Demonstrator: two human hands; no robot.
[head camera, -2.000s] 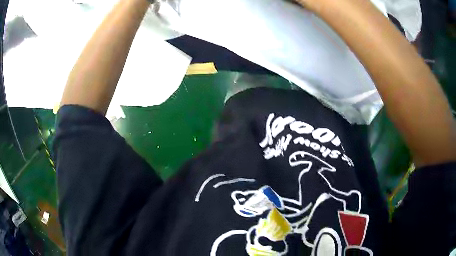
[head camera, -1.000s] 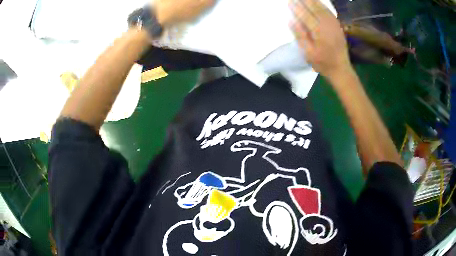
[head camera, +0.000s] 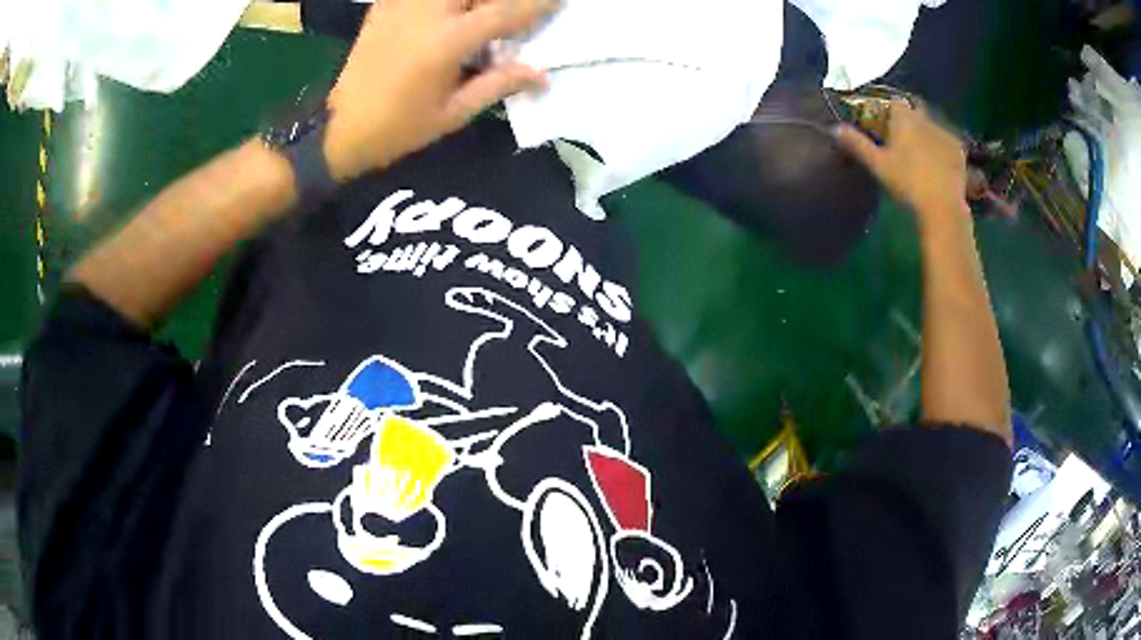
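A white garment piece (head camera: 651, 75) lies in front of me at the top of the head view, its near corner hanging over the edge by my shirt. My left hand (head camera: 438, 63) is at its left edge, thumb and fingers apart, fingertips touching the cloth. My right hand (head camera: 911, 150) is off the cloth to the right, blurred, with its fingers by a small brownish part and thin wires. Whether it grips anything there cannot be told.
A dark pad (head camera: 801, 188) lies below and left of my right hand. More white cloth (head camera: 138, 44) is at upper left, beside a tan strip (head camera: 273, 16). A blue hose (head camera: 1096, 250) and a cluttered pile (head camera: 1064, 550) are on the right. The floor is green.
My right hand has left the white cloth and moved right. My left hand remains by the cloth, with its fingers now at the left edge. The view has shifted right.
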